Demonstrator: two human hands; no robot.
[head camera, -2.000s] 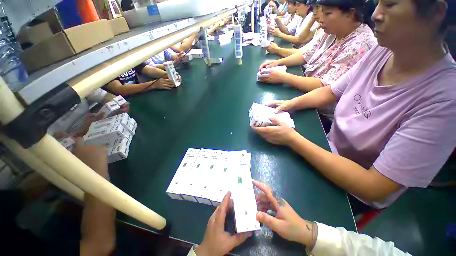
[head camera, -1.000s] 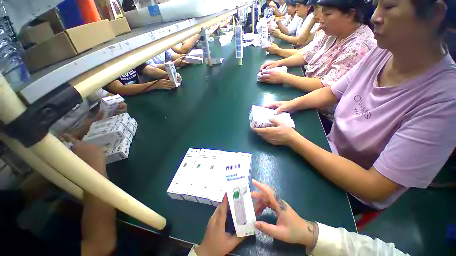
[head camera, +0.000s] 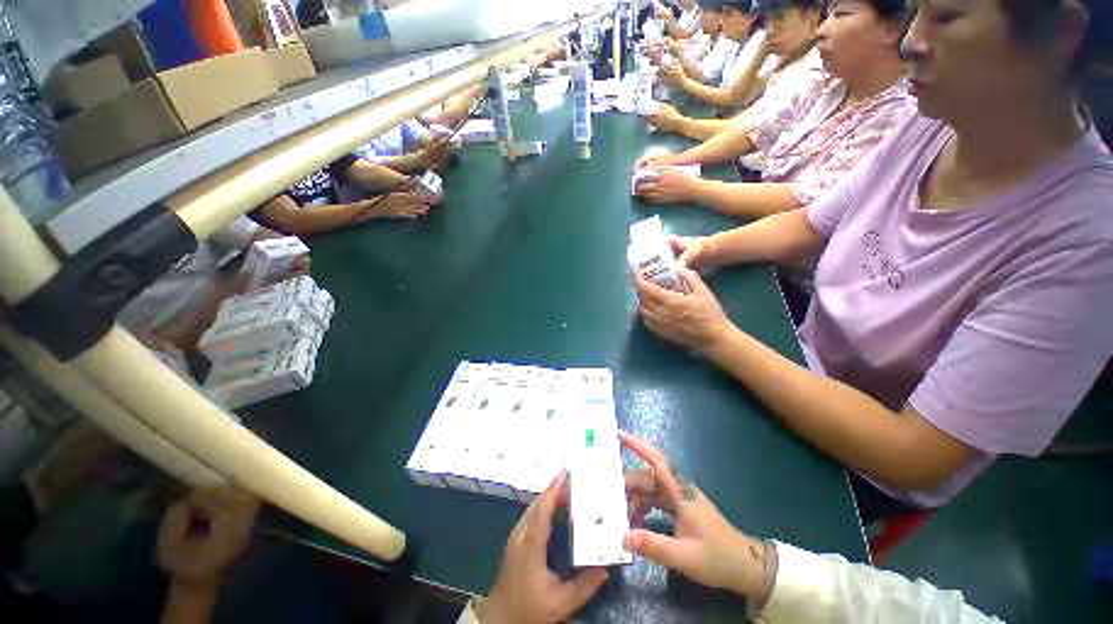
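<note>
A slim white carton (head camera: 599, 512) with a small green mark stands out between my hands at the near edge of the table. My left hand (head camera: 537, 561) holds its left side. My right hand (head camera: 684, 530) holds its right side with thumb and fingers. Just beyond it, a row of white cartons (head camera: 500, 427) lies side by side on the dark green table (head camera: 464, 293), with small green marks in line. The held carton overlaps the row's right end in view, so I cannot tell if they touch.
A cream tube (head camera: 262, 457) with a black joint (head camera: 104, 280) crosses the left side below a shelf (head camera: 244, 140). Neighbours' cartons (head camera: 269, 335) are stacked at left. A person in a lilac shirt (head camera: 952, 293) at right holds a carton (head camera: 655, 254). More people sit further along.
The carton in my hands showed a printed face with a device picture one second ago; now its plain, green-marked face shows. The person at right has tilted their carton up. The left neighbour's hand moved lower.
</note>
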